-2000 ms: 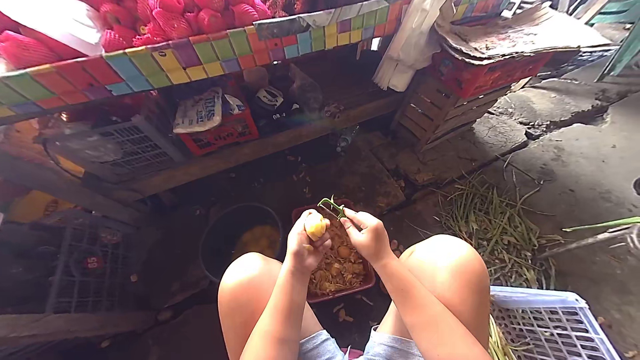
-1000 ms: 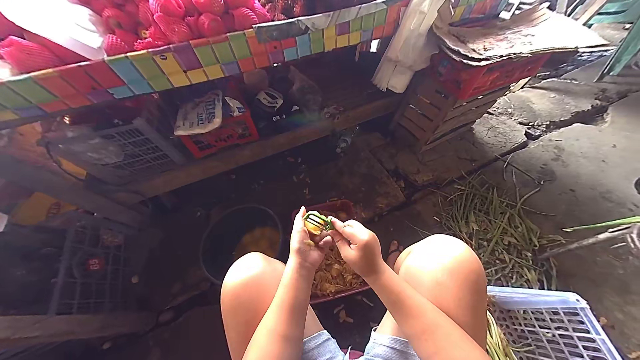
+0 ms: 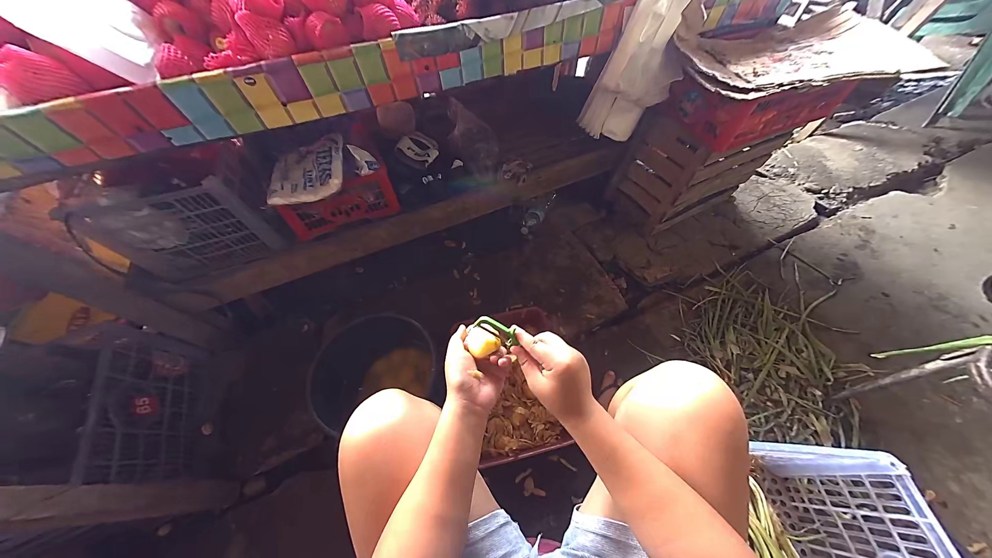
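Observation:
A small peeled yellow vegetable or fruit (image 3: 483,342), its kind unclear, sits in my left hand (image 3: 474,378), gripped by the fingers. My right hand (image 3: 555,372) is closed on the handle of a green peeler (image 3: 496,325), whose head lies over the top of the yellow piece. Below both hands is a red plastic tub (image 3: 535,451) holding yellow-brown peelings (image 3: 515,422), partly hidden by my hands and forearms. To the left stands a dark round bucket (image 3: 318,387) with yellow pieces (image 3: 399,370) inside.
A pale plastic crate (image 3: 868,457) is beside my right knee, near a heap of green stalks (image 3: 759,349). Ahead, a stall with a coloured checkered edge (image 3: 310,89) holds fruit in pink foam nets (image 3: 263,31). A slatted wooden crate (image 3: 670,174) stands at its right.
Both hands stay close together above the tub, with small shifts. The peeler covered more of the piece a second ago; now more of its yellow surface shows.

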